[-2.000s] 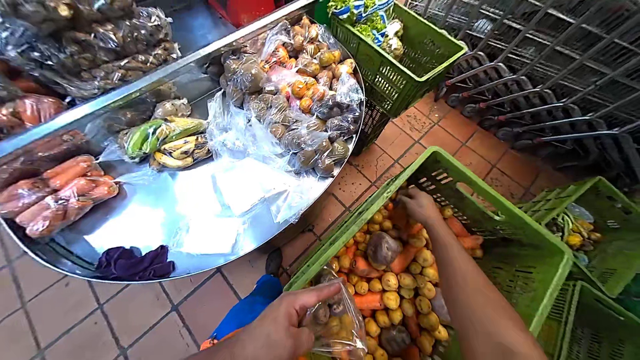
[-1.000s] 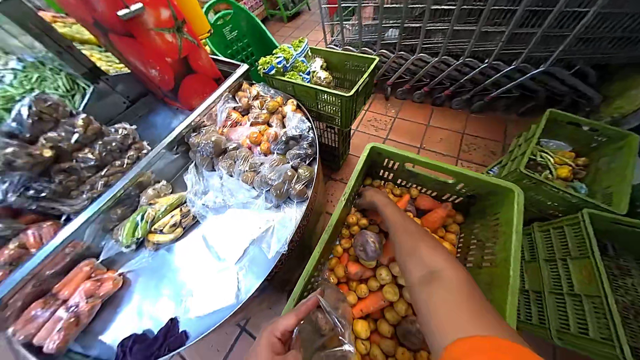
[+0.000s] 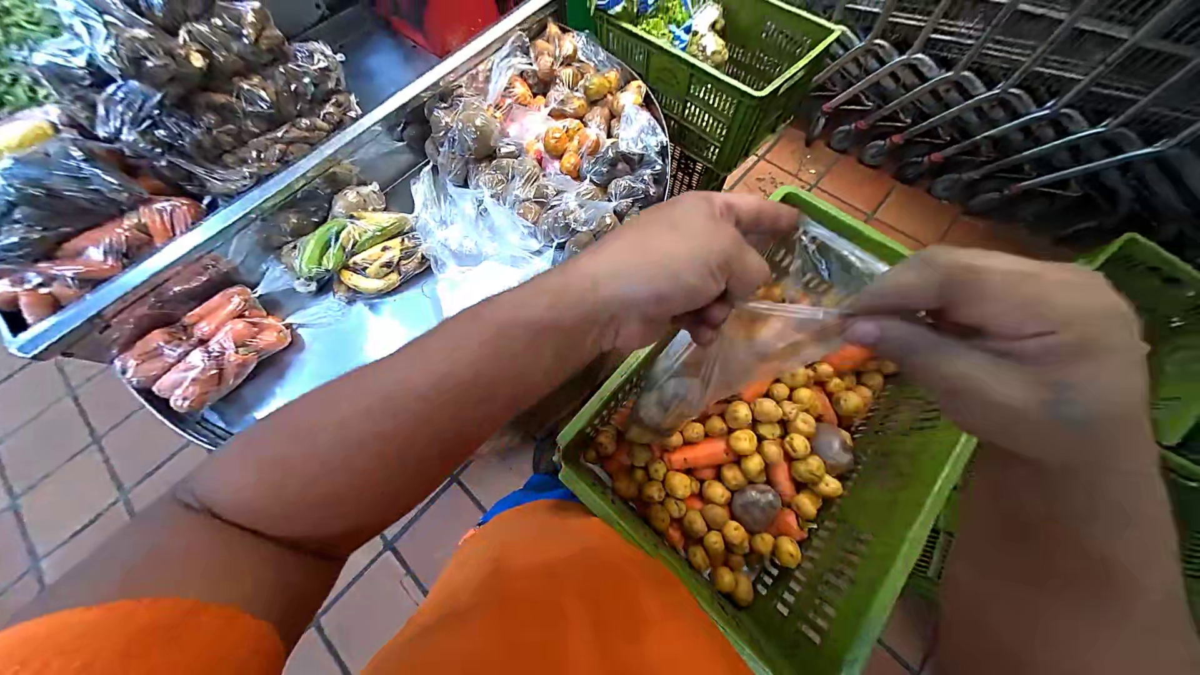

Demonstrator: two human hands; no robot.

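Observation:
Both my hands hold a clear plastic bag point(image 3: 750, 347) by its mouth above a green plastic crate point(image 3: 923, 506). My left hand point(image 3: 694, 267) pinches one side of the bag, and my right hand point(image 3: 1003, 347) grips the other. Something roundish and dark sits in the bag's lower end, blurred by the film. Under the bag, the crate holds small yellow potatoes point(image 3: 742, 442), carrots point(image 3: 700, 454) and a few larger dark round vegetables point(image 3: 756, 507).
A steel display tray point(image 3: 352, 352) on the left carries bagged carrots point(image 3: 225, 347), bagged plantains point(image 3: 375, 253) and bagged round produce point(image 3: 562, 141). Another green crate point(image 3: 750, 84) stands behind. Nested shopping carts point(image 3: 1012, 112) line the back right; a further crate point(image 3: 1158, 328) is at the right edge.
My right hand has come up out of the crate's produce and now grips the bag. My left hand has moved forward over the crate with the bag, which is now stretched between both hands.

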